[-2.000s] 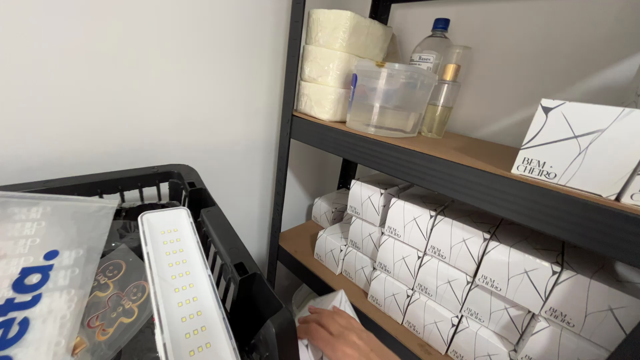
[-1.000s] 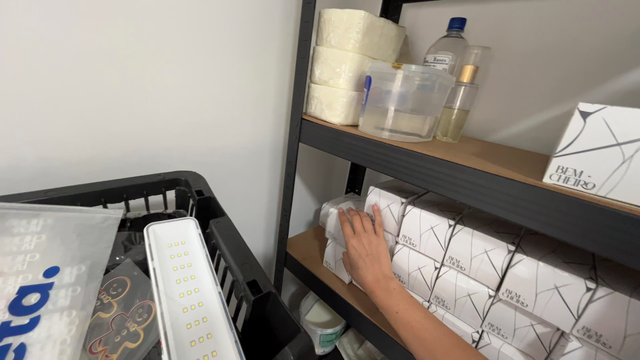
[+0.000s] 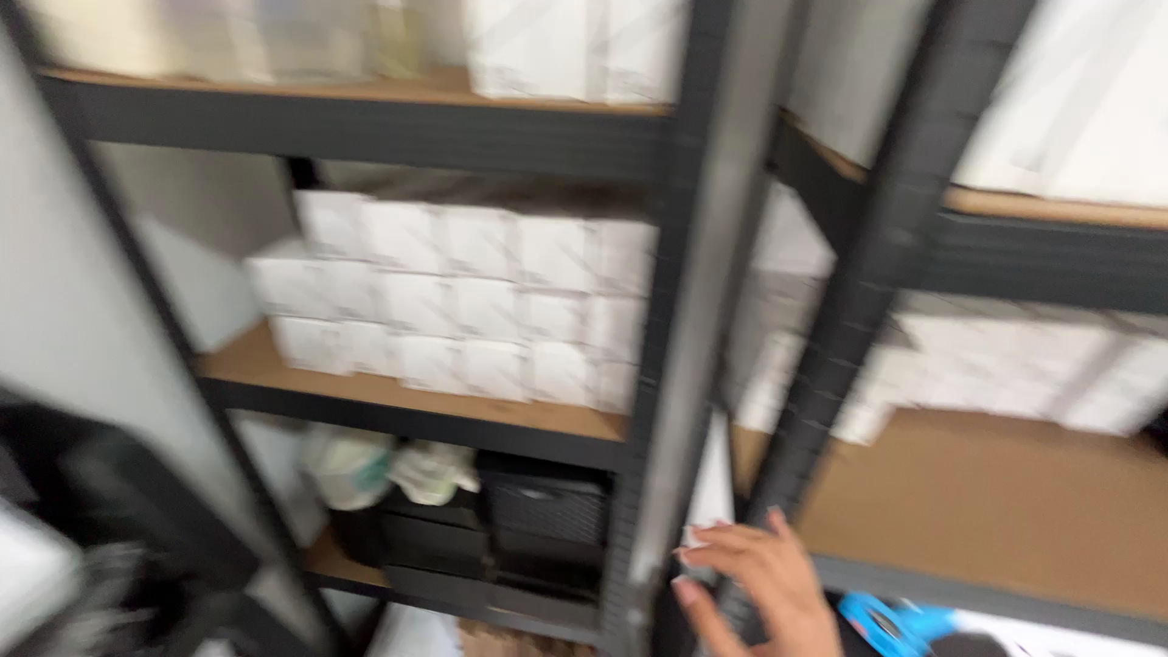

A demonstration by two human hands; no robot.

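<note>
My right hand [image 3: 762, 584] is at the lower middle right with its fingers spread and nothing held, in front of or beside a black metal shelf post [image 3: 844, 246]; whether it touches the post I cannot tell. Left of it, stacked white cardboard boxes [image 3: 484, 306] with dark line patterns stand in rows on the middle shelf of a black rack. More white boxes [image 3: 1004, 360] are on the rack at the right. Below that shelf, a blue object [image 3: 890, 625] lies near my hand, too blurred to name. My left hand is out of view. The whole view is blurred.
A black plastic crate [image 3: 119, 484] is at the left edge. On the lower shelf stand a whitish tub [image 3: 349, 467], a crumpled pale cloth or bag [image 3: 433, 470] and a black basket [image 3: 547, 506]. Black shelf beams [image 3: 365, 123] cross the view, and the two racks meet near the middle.
The view has swung right, bringing a second rack into sight. My right hand was on the end boxes of the middle shelf one second ago; it is now away from them, by the rack post.
</note>
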